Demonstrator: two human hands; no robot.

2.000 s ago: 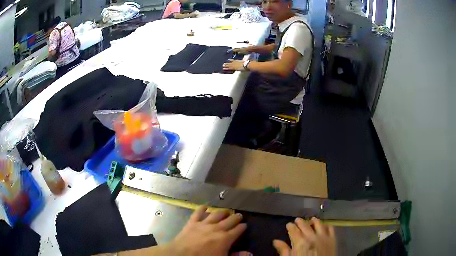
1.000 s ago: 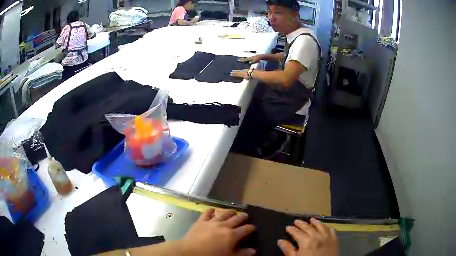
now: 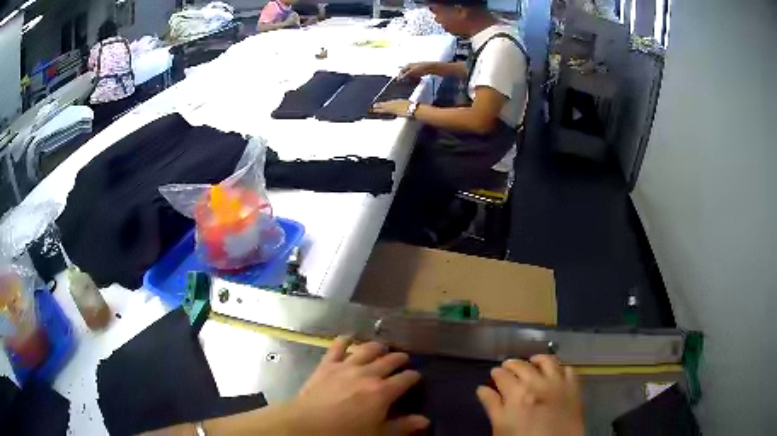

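A black fabric panel (image 3: 453, 393) lies on the silver machine bed (image 3: 256, 375), its far edge at the steel clamp bar (image 3: 426, 335). My left hand (image 3: 362, 393) lies on the panel's left side, fingertips close to the bar. My right hand (image 3: 535, 398) lies on its right side, fingers bent. Both hands are bare and press the cloth from above; neither visibly grips it. The bar stands broad face toward me, with green brackets at its ends. A yellow strip (image 3: 626, 370) runs along its near side.
Left are black pieces (image 3: 158, 375), an amber bottle (image 3: 88, 298), blue trays (image 3: 166, 277) and bagged red-orange tubs (image 3: 228, 232). A big black fabric heap (image 3: 136, 192) lies mid-table. Beyond the bar is a brown board (image 3: 477, 277). A seated person (image 3: 490, 94) handles black panels (image 3: 341, 95).
The bar was seen edge-on one second ago, with the panel's far edge raised over its line; now its broad face shows again. My hands stay on the panel.
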